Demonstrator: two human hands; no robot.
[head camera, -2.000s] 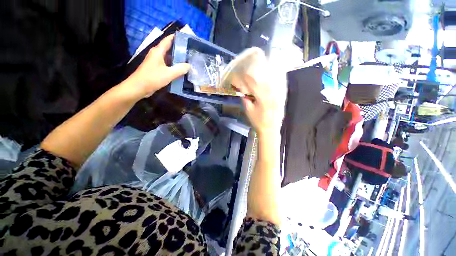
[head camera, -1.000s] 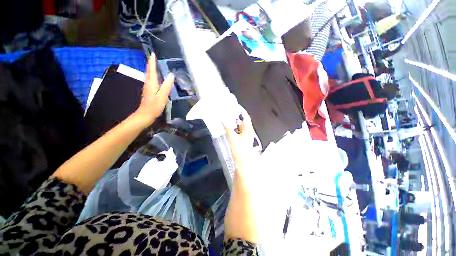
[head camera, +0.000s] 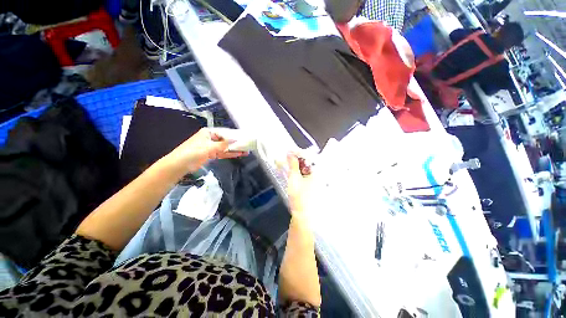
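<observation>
My left hand (head camera: 210, 149) is at the table's front edge and pinches a thin white piece (head camera: 243, 144). My right hand (head camera: 299, 183) is over the table edge, a little to the right, with small reddish-brown snips (head camera: 304, 165) in its fingers. The piece reaches towards my right hand, but glare hides its far end, and I cannot tell whether the right fingers touch it. The grey drawer (head camera: 180, 79) stands out under the table edge, beyond my left hand, with a clear crinkly bag (head camera: 200, 86) in it.
Dark cut panels (head camera: 310, 77) and red fabric (head camera: 388, 68) lie on the white table. The sewing machine (head camera: 437, 233) is at right. A blue crate (head camera: 102, 109) with dark fabric is at left. A translucent waste bag (head camera: 233, 245) hangs at my lap. A red stool (head camera: 80, 34) stands beyond.
My hands have left the drawer, where both were earlier. My left hand has come back towards my right and now holds the white piece. The view has turned towards the machine.
</observation>
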